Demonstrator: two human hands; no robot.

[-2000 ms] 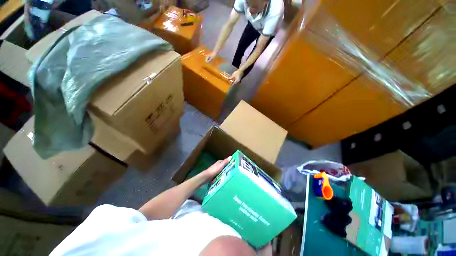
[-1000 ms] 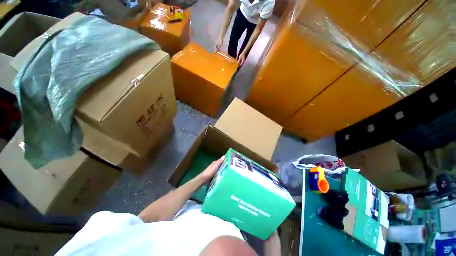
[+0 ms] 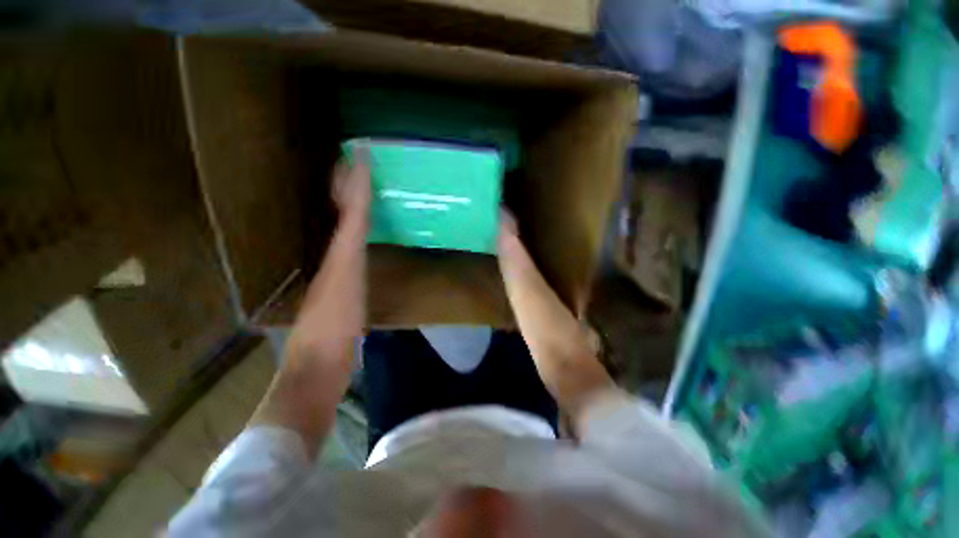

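A green retail box [image 3: 433,200] with white text on its upper face is held between my two hands inside a large brown shipping carton [image 3: 421,289]. My left hand [image 3: 352,187] is on the box's left side. My right hand [image 3: 508,226] is on its right side, partly hidden by the box edge. More green surface [image 3: 421,114] shows in the dark carton behind the held box. The frame is blurred, so the fingers are not clear.
At the right, the green table [image 3: 783,263] with a pale edge holds an orange and dark blue tape dispenser [image 3: 831,89], a dark pile [image 3: 820,189] and blurred green items. Brown cartons [image 3: 63,200] stand at the left.
The view has turned down over the carton. The green box has moved from in front of my body into the carton, with both hands on it. The coworker is out of view.
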